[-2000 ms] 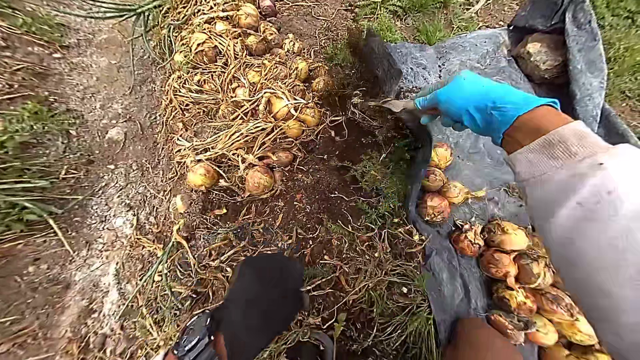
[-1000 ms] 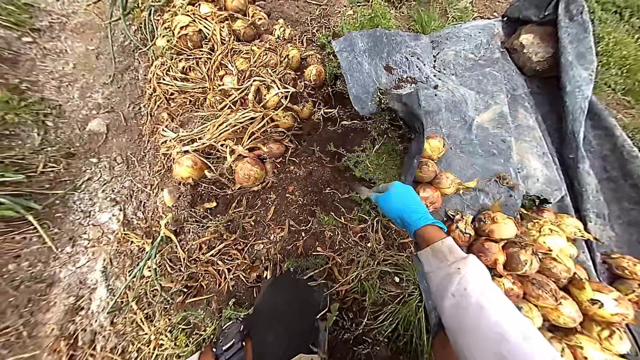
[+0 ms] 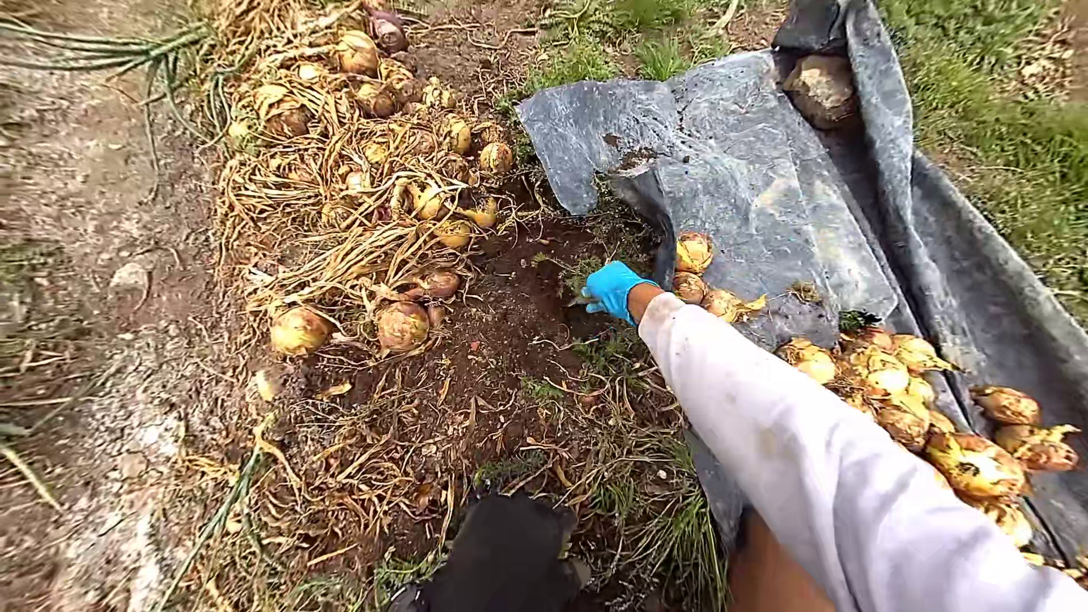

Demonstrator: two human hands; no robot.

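Observation:
My right hand (image 3: 614, 291), in a blue glove, is low over the dark soil beside the near edge of the plastic sheet. A small grey tip (image 3: 581, 300), part of a metal tool, shows at its fingers; the rest is hidden. Onions (image 3: 694, 252) lie on the sheet's edge just right of the glove. What appears to be my left hand (image 3: 506, 557), in a black glove, is at the bottom edge, with a dark watch partly in view; its fingers cannot be made out. Left of the soil strip lie onions (image 3: 402, 326) with dry tops (image 3: 340, 255).
The grey plastic sheet (image 3: 748, 178) spreads to the right, folded along its far side. A stone (image 3: 822, 91) weighs on its upper part. A pile of onions (image 3: 880, 374) lies on it near my right forearm. Grass (image 3: 1003, 161) borders the sheet; weeds (image 3: 680, 527) grow below.
My right hand has come down from the sheet's raised upper edge to the soil beside it. That edge, lifted and dark earlier, now lies spread out. The view has shifted.

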